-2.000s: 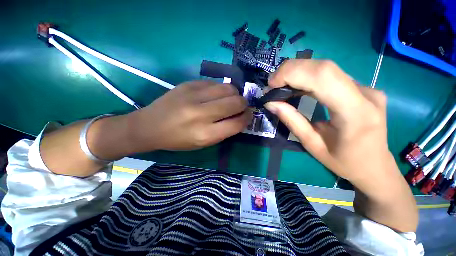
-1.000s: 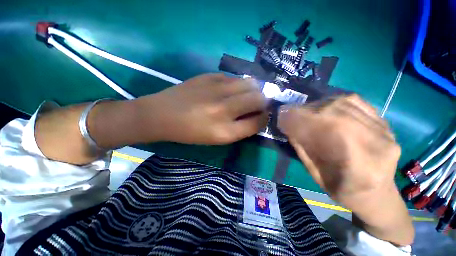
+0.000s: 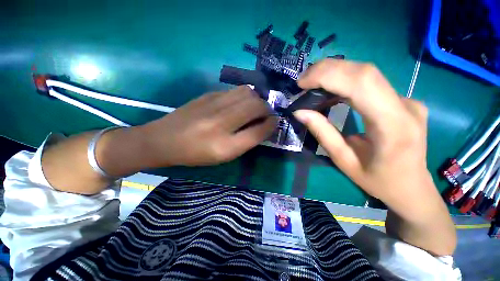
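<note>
My right hand holds a dark hand-held piece between thumb and fingers, its tip pointing left. My left hand is closed near that tip, with the fingertips pinched; what they pinch is hidden. A cable harness with white legs runs from a red and black connector at the left to under my left hand. The reference sheet lies below my fingertips, held by black tape. A loose pile of black connector housings lies just above the sheet.
A blue parts bin with dark pieces inside is at the upper right. A harness bundle with red and black ends lies at the far right. A thin pale strip runs below the bin. The green mat's near edge is by my body.
The harness's connector end has moved down and slightly left. My right hand has turned since one second ago, so the dark piece shows again. The view has shifted slightly.
</note>
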